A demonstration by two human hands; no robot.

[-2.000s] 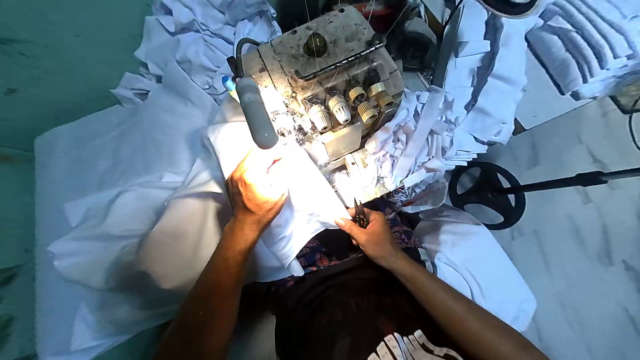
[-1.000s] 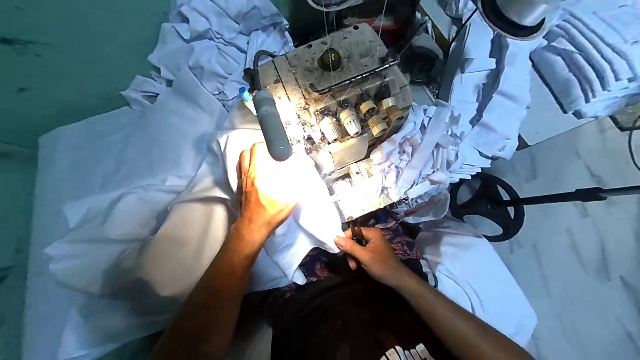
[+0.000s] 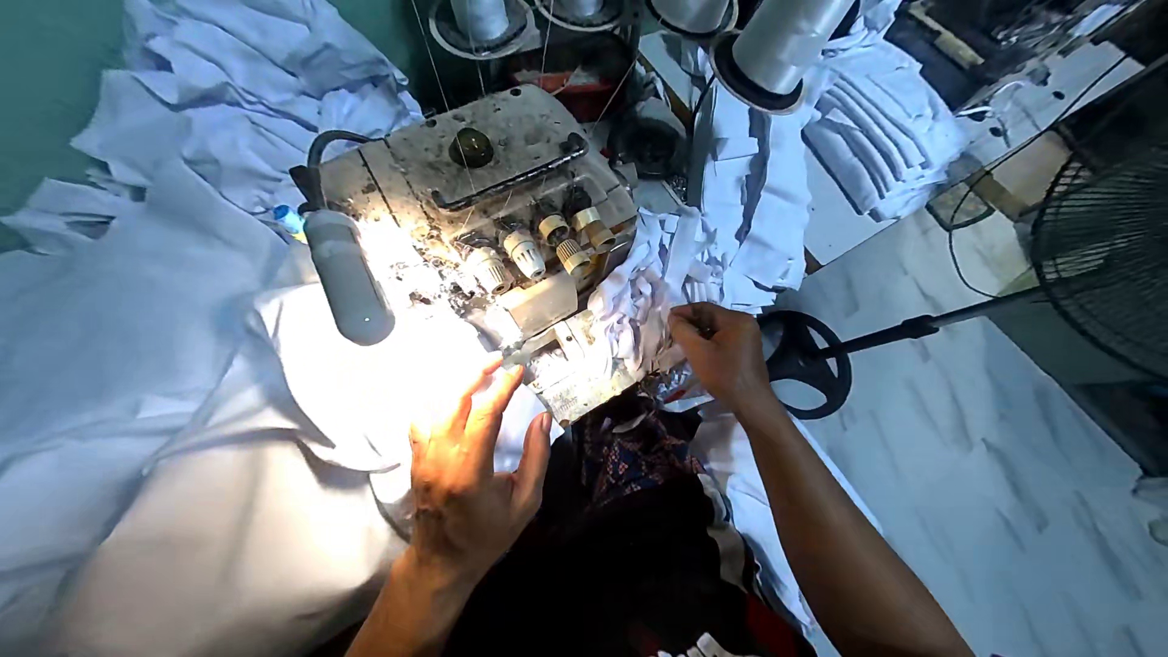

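My left hand (image 3: 474,474), fingers spread, is over the edge of white fabric (image 3: 356,383) just in front of an industrial overlock sewing machine (image 3: 401,182). Nothing shows in its grasp. At the machine's right side, my right hand (image 3: 721,351) has its fingers curled next to a heap of narrow white fabric strips (image 3: 639,301); whether it holds something small cannot be told. A grey work lamp (image 3: 347,278) lights the needle area brightly, and the glare hides detail there. Several thread tension knobs (image 3: 525,254) line the machine's front.
Large thread cones (image 3: 789,46) stand behind the machine. Folded white fabric pieces (image 3: 885,128) are stacked at the back right. A black pedestal fan (image 3: 1118,246) and a black round base or wheel (image 3: 803,365) are on the right. More white cloth (image 3: 246,91) is piled at the back left.
My right hand has moved from the fabric's near edge to the strips beside the machine. The dark small tool it held is no longer visible. My left hand's fingers have spread. The view has tilted up.
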